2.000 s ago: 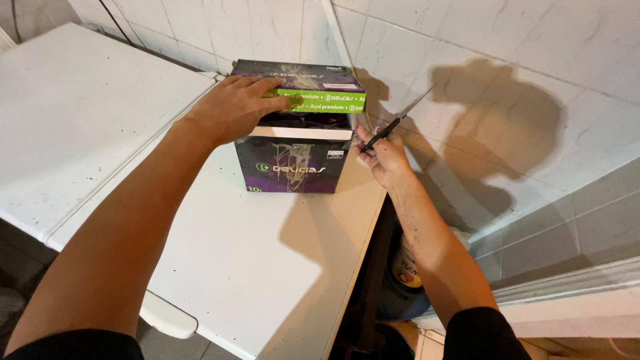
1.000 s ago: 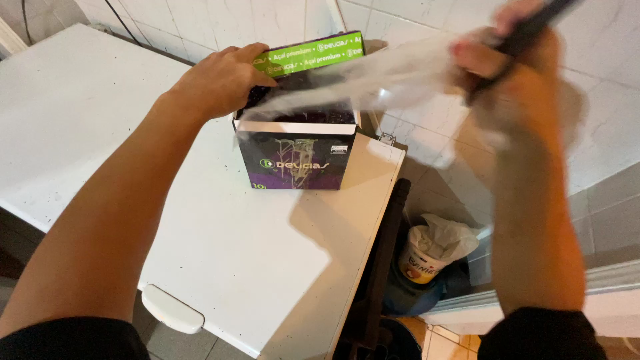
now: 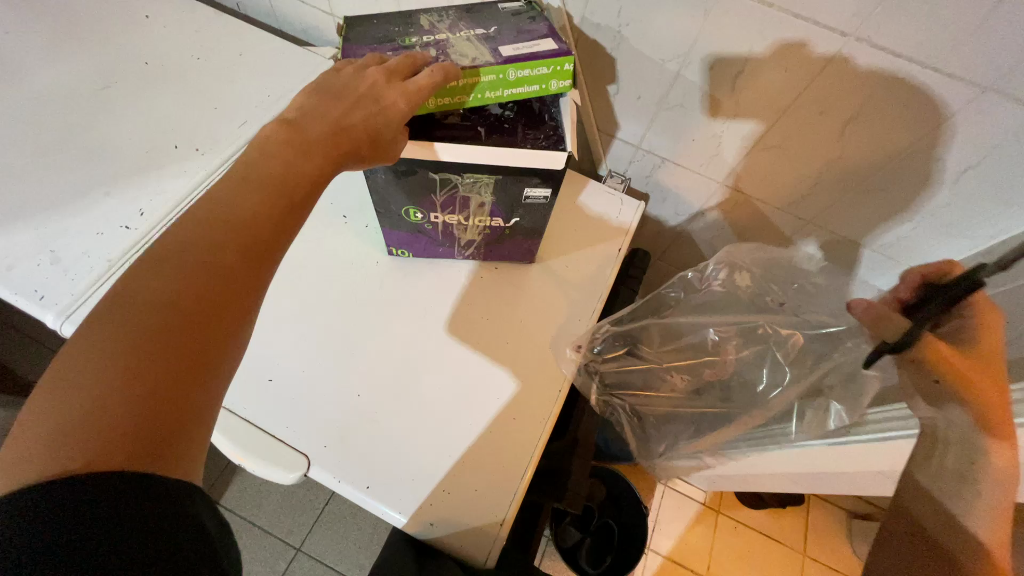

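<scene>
A dark purple cardboard box [image 3: 472,212] stands on the white freezer-like top, its hinged lid [image 3: 456,40] raised and tipped back. My left hand [image 3: 360,104] rests on the lid's green front edge, fingers spread over it. At the right, my right hand [image 3: 944,336] is closed around a black-handled tool [image 3: 932,308], whose far end leaves the frame. From this same hand a clear plastic bag [image 3: 720,360] hangs out past the right edge of the white top. The box's contents look dark and are partly hidden by the lid and my left hand.
The white top [image 3: 360,360] has a latch [image 3: 616,182] at its right corner and a handle [image 3: 260,448] at its front. Another white surface [image 3: 144,144] adjoins at left. A tiled wall [image 3: 680,80] stands behind. Below right, a black round container [image 3: 600,520] sits on the floor.
My right hand has pulled the clear plastic away from the box and lowered it to the right. In the earliest frame it held scissors or a similar bladed tool beside the box. My left hand stays at the lid.
</scene>
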